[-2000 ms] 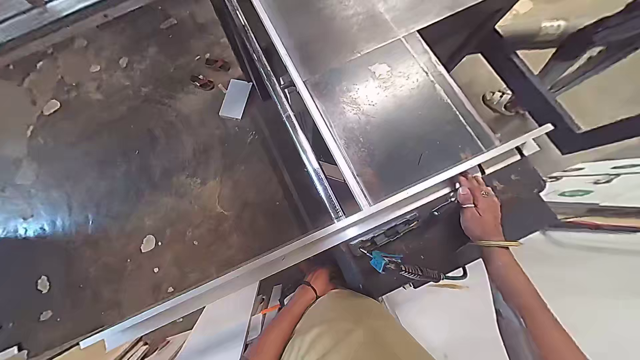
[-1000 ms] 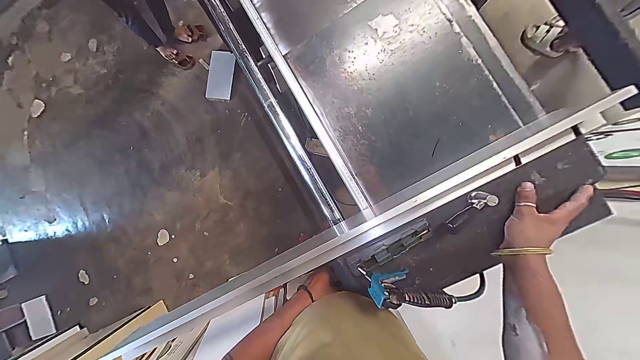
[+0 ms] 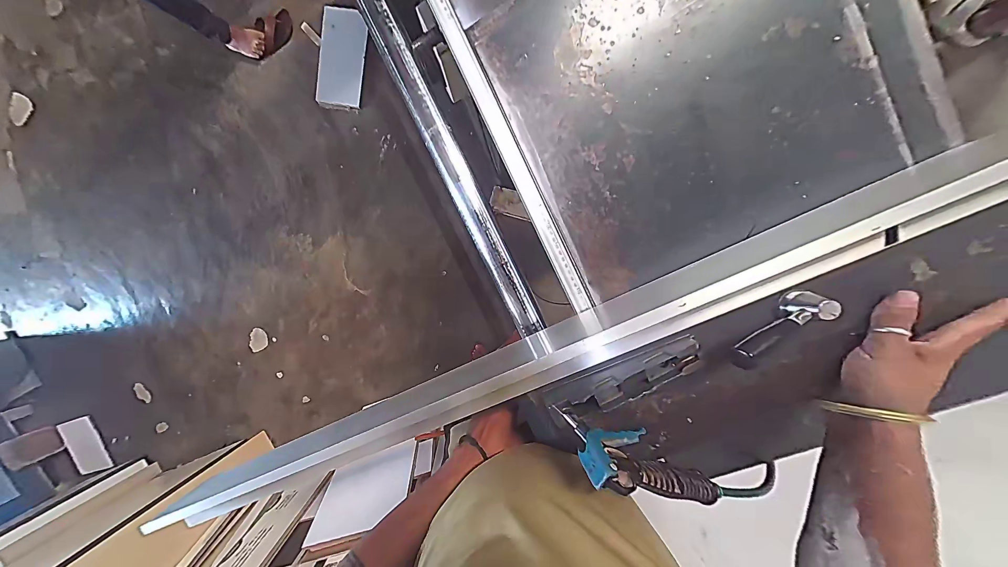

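My right hand (image 3: 898, 354), with a ring and a yellow bangle at the wrist, rests on the dark metal surface (image 3: 756, 417) with thumb and fingers spread, holding nothing. Left of it is a chrome clamp lever with a black handle (image 3: 787, 327). A blue air blow gun (image 3: 610, 457) with a coiled hose lies nearer my body. My left hand (image 3: 498, 431) is low beside my lap, below the long metal fence (image 3: 465, 386); its fingers are hidden. Beyond the fence are a chrome guide bar (image 3: 465, 181) and a worn metal machine table (image 3: 669, 142).
Boards and sheets (image 3: 260, 520) are stacked at the lower left. A pale rectangular block (image 3: 342, 59) lies on the stained floor (image 3: 236, 197), near another person's sandalled foot (image 3: 264, 38). Another shoe (image 3: 972, 20) shows at the top right.
My right hand has moved off the fence's edge onto the dark surface, its fingers now spread. The other person's feet, both visible a second ago, have shifted. The view is closer to the fence.
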